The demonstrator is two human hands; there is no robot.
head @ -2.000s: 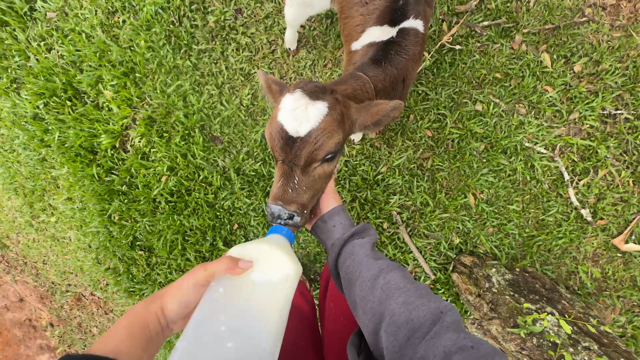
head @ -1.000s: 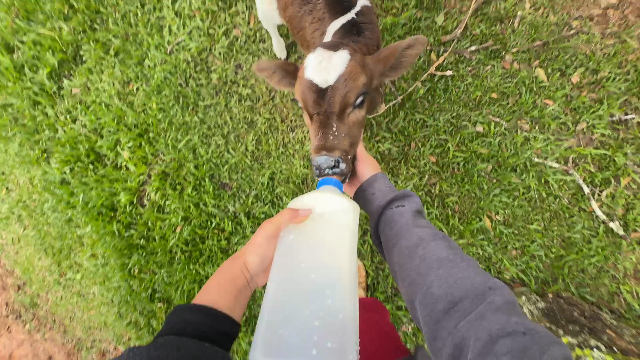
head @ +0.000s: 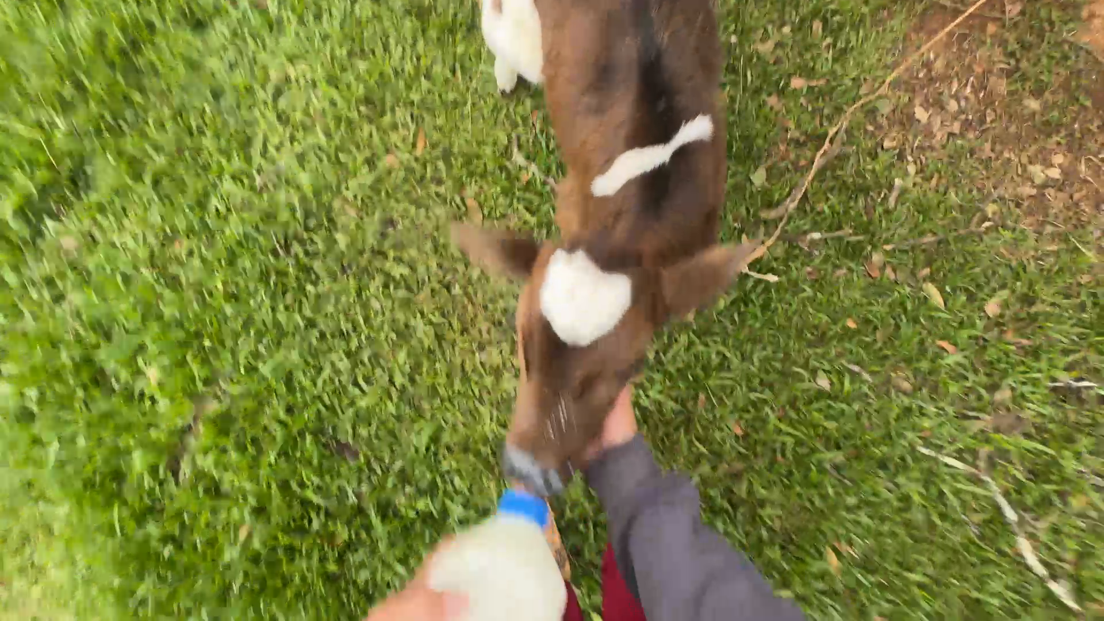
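Note:
A brown calf (head: 595, 362) with a white forehead patch stands facing me, its head lowered. Its grey muzzle meets the blue cap end of a large plastic bottle of milk (head: 504, 569), which tilts up from the bottom of the view. My left hand (head: 427, 595) grips the bottle's side near its shoulder, partly cut off by the frame edge. Under the calf's jaw lies my right hand (head: 617, 424), its fingers mostly hidden by the head. The teat is not visible, and the view is blurred.
Grass (head: 259, 345) surrounds the calf. A long thin branch (head: 819, 164) lies right of its body, near bare soil with dry leaves (head: 992, 129). A pale stick (head: 1018, 526) is at the lower right. My red-clad legs (head: 617, 586) show below.
The calf's head has tipped further down, and more of its back shows than one second ago. The bottle and my left hand sit lower in view. The view itself has shifted.

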